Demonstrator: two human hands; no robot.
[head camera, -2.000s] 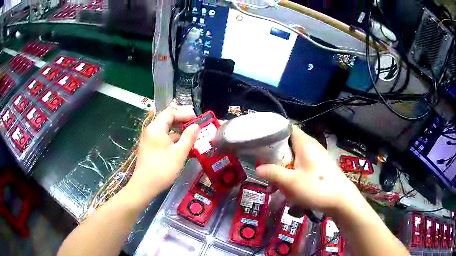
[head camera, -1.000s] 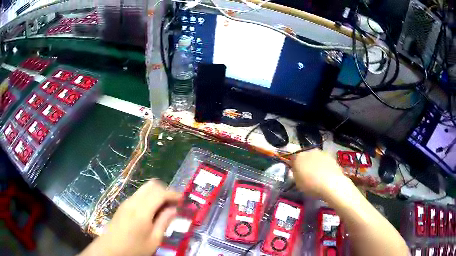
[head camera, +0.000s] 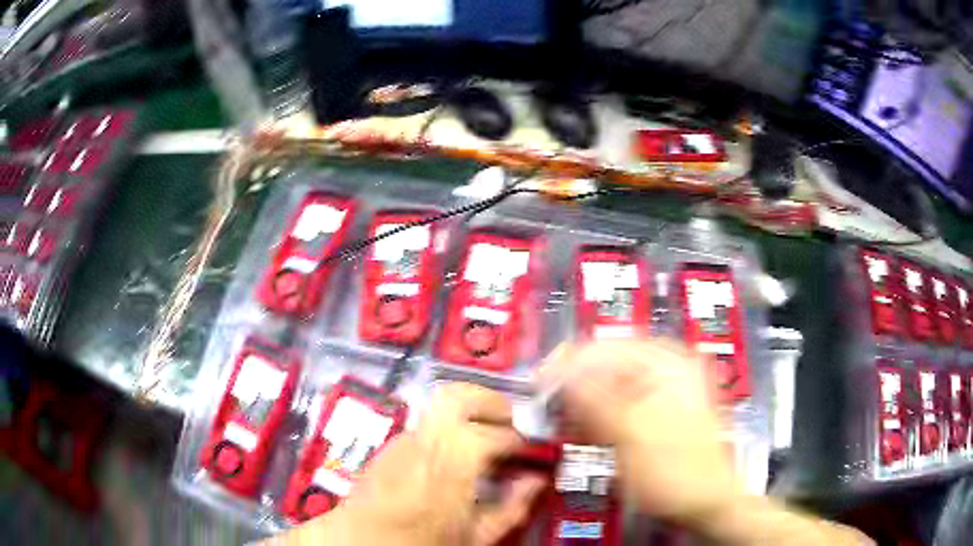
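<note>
A clear blister tray (head camera: 203, 427) holds several red units, such as one at its middle (head camera: 493, 299), with white labels and black rings. My left hand (head camera: 443, 459) is low over the tray, its fingers around a red unit (head camera: 523, 464), partly hidden. My right hand (head camera: 640, 421) meets it from the right; its fingertips are blurred beside a small pale spot, and what they hold is unclear. Another red unit (head camera: 585, 491) shows just below the right hand. A thin black cord (head camera: 400, 227) crosses the upper left units.
Behind the tray are a taped shelf edge (head camera: 373, 137), black mice (head camera: 482, 113), a spare red unit (head camera: 680, 145) and a monitor (head camera: 448, 23). More filled trays stand at left (head camera: 53, 203) and right (head camera: 907, 357). A whitish object (head camera: 485, 181) lies at the tray's back edge.
The view has tilted down and shifted right. My right hand has come from behind the tray to my left hand over the front units. The white-grey scanner held earlier is out of my right hand.
</note>
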